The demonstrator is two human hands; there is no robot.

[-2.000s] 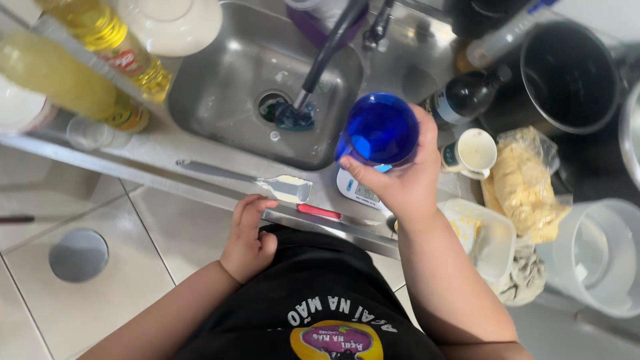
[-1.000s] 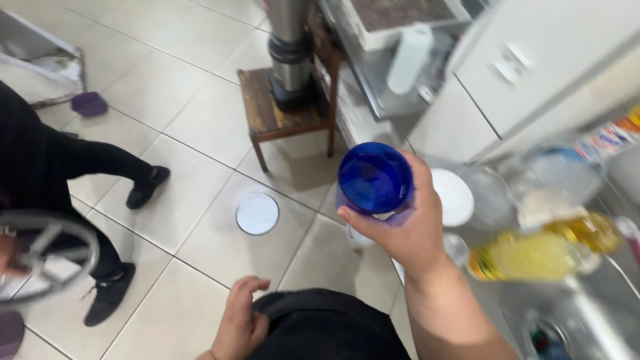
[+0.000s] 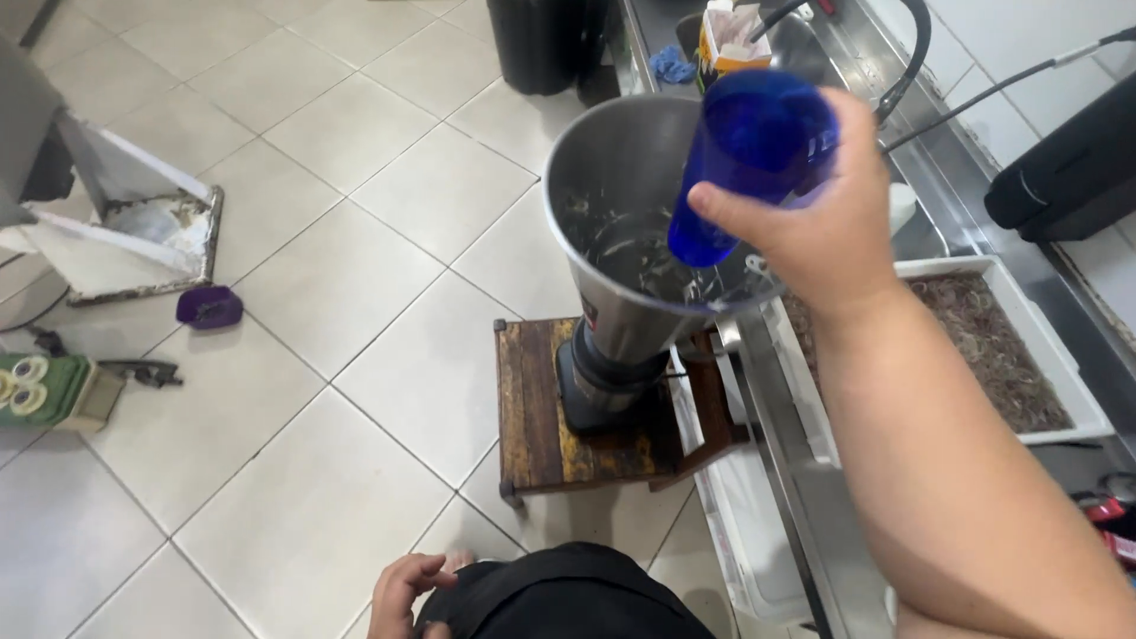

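Observation:
My right hand grips a blue translucent cup, tilted over the open mouth of a large metal blender jar. Pale residue clings to the inside of the jar. Whether liquid is leaving the cup I cannot tell. The jar sits on its black blender base, on a wooden chair. My left hand hangs low beside my black clothing, its fingers apart and holding nothing.
On the steel counter at right lies a white tray of shredded reddish-brown food. Beyond it are an opened carton, a blue cloth and a sink. A black bin stands behind the jar. A purple container lies on the tiled floor.
The view has swung from the sink across the floor to the blender. The blue cup, held in my right hand throughout, is now tilted over the blender jar.

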